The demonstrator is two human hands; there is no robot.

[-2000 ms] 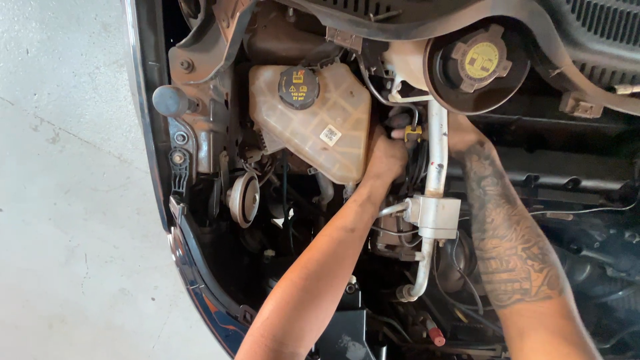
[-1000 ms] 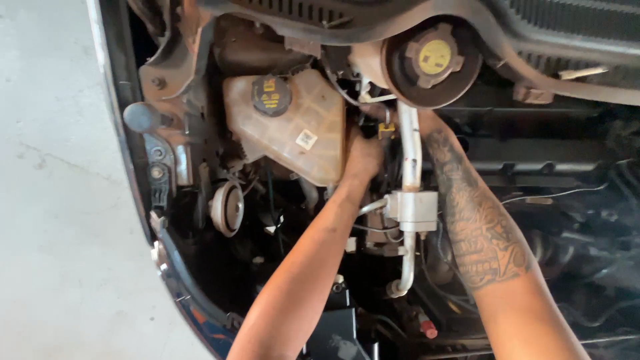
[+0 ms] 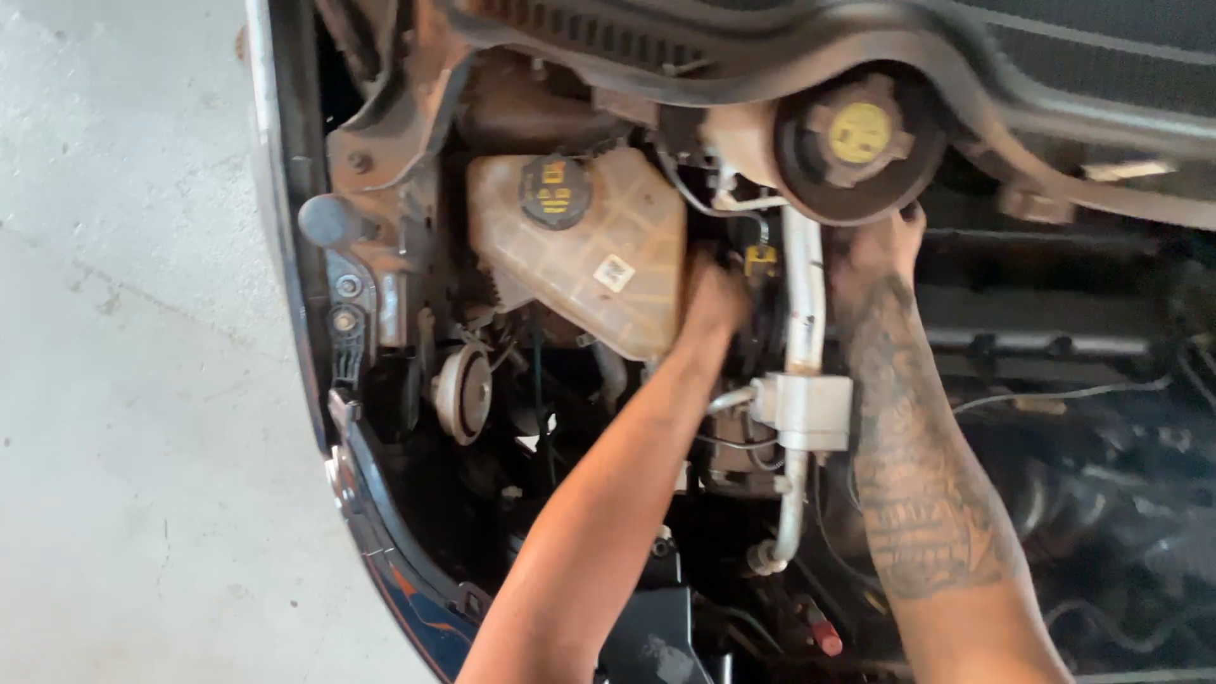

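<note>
My left hand (image 3: 714, 294) reaches down between the translucent coolant expansion tank (image 3: 579, 247) and a yellow-marked connector (image 3: 760, 259); its fingers are blurred and mostly hidden. On the other side of the silver air-conditioning pipe (image 3: 804, 294), my right hand (image 3: 879, 237) is under the brake fluid reservoir's round black collar, which surrounds a yellow-centred cap (image 3: 860, 133). Only its back and a bit of a finger show, so what it touches is hidden. A black cap (image 3: 555, 192) sits on the tank. Below the hands, the pipe passes through a square metal block (image 3: 813, 411).
The dark fender edge (image 3: 380, 532) curves along the left, beside the pale floor (image 3: 133, 380). A round horn (image 3: 463, 394) lies below the tank. The cowl panel (image 3: 1007, 57) overhangs the top. A red-capped fitting (image 3: 825, 635) and thin cables lie low in the bay.
My left hand has shifted slightly down and away from the yellow-marked connector, beside the tank. My right hand remains partly hidden near the reservoir. The view has shifted somewhat.
</note>
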